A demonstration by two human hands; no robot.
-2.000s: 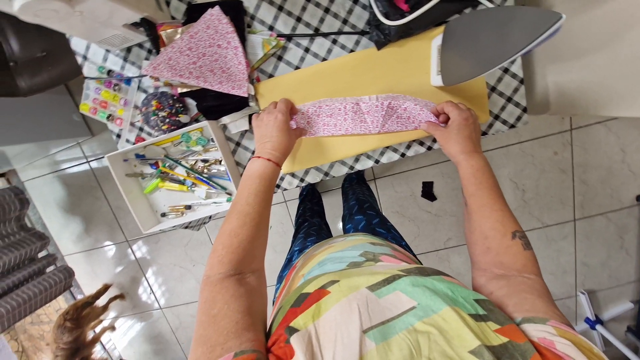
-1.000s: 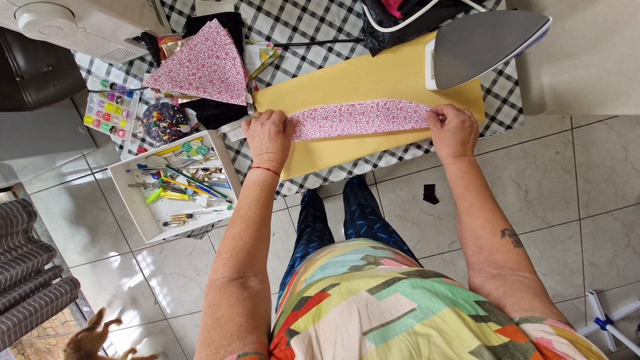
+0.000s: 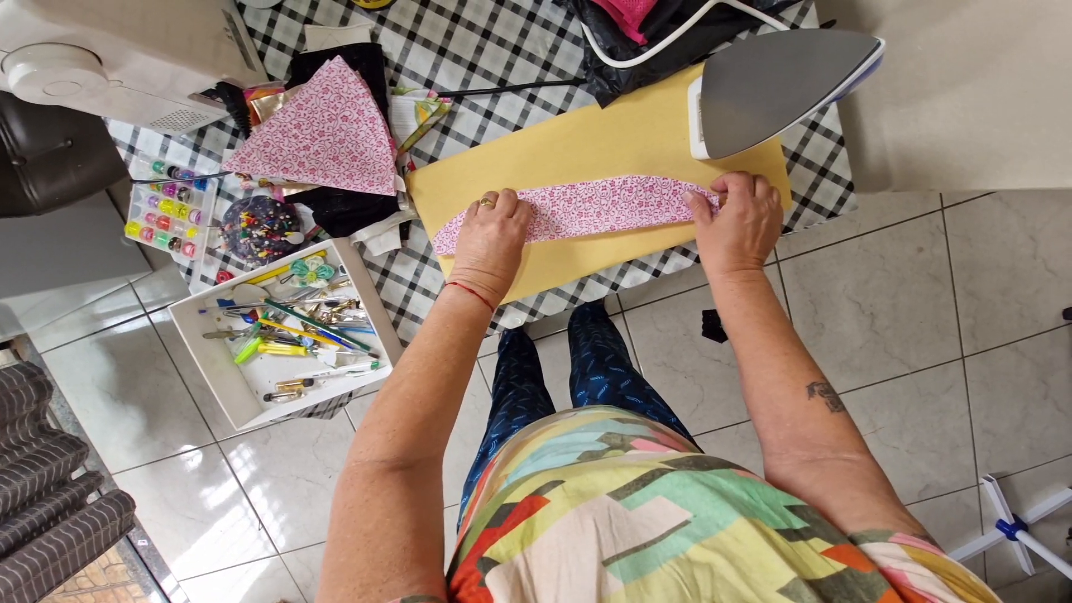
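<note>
A long strip of pink floral fabric (image 3: 607, 207) lies across a yellow padded board (image 3: 569, 138). Over its left part rests my left hand (image 3: 494, 239), fingers pressed on the cloth, with the strip's pointed left end showing beyond it. My right hand (image 3: 739, 219) pinches the strip's right end between thumb and fingers. Just above my right hand, an electric iron (image 3: 787, 88) sits with its grey soleplate facing up toward the camera. Triangular pieces of the same fabric (image 3: 331, 134) lie to the left of the board.
A white open box (image 3: 251, 385) holds pens and small tools at the table's left edge. Near it are a pincushion (image 3: 261, 230), a case of coloured bobbins (image 3: 172, 209) and a sewing machine (image 3: 126, 63). A black plastic bag (image 3: 624, 79) and the iron's white cord lie behind the board.
My left hand has moved from the strip's left end inward onto the cloth, so that end now shows. My right hand stays at the right end. A brown animal at the lower left has left view.
</note>
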